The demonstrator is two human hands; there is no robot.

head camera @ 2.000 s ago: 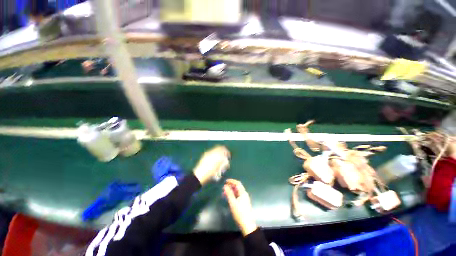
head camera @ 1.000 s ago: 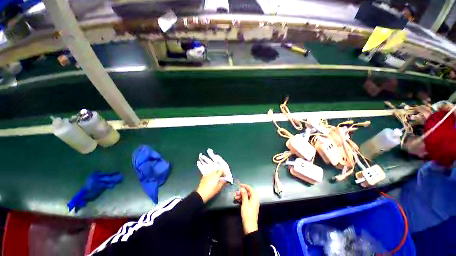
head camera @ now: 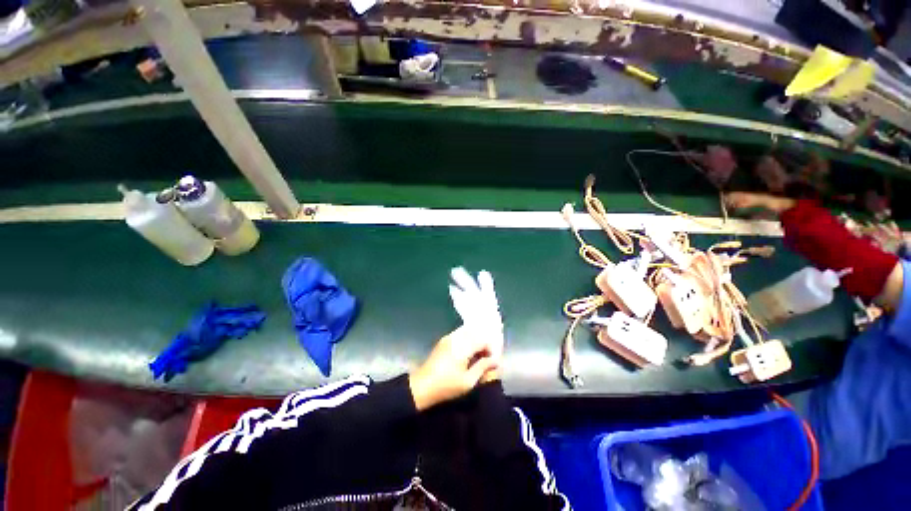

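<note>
A white glove (head camera: 479,301) is above the green bench near its front edge, with its fingers pointing up and away from me. My left hand (head camera: 445,369), bare, grips the lower part of the glove. My right hand (head camera: 483,324) appears to be inside the glove, with its wrist just above the black sleeve; its glove-covered fingers are apart. A folded blue cloth (head camera: 318,307) lies to the left of my hands. A crumpled blue work glove (head camera: 205,337) lies farther left.
Two squeeze bottles (head camera: 168,230) stand at the left by a slanting post (head camera: 225,115). Beige-pink power strips (head camera: 631,337) with cords lie at the right, beside another bottle (head camera: 799,293). A person's red sleeve (head camera: 834,248) reaches in. Red bin (head camera: 40,439) and blue bin (head camera: 609,449) are below.
My right hand has moved from beside the white glove to inside it, with my left hand at its lower part. The red-sleeved arm at the right now reaches over the bench. The view has shifted.
</note>
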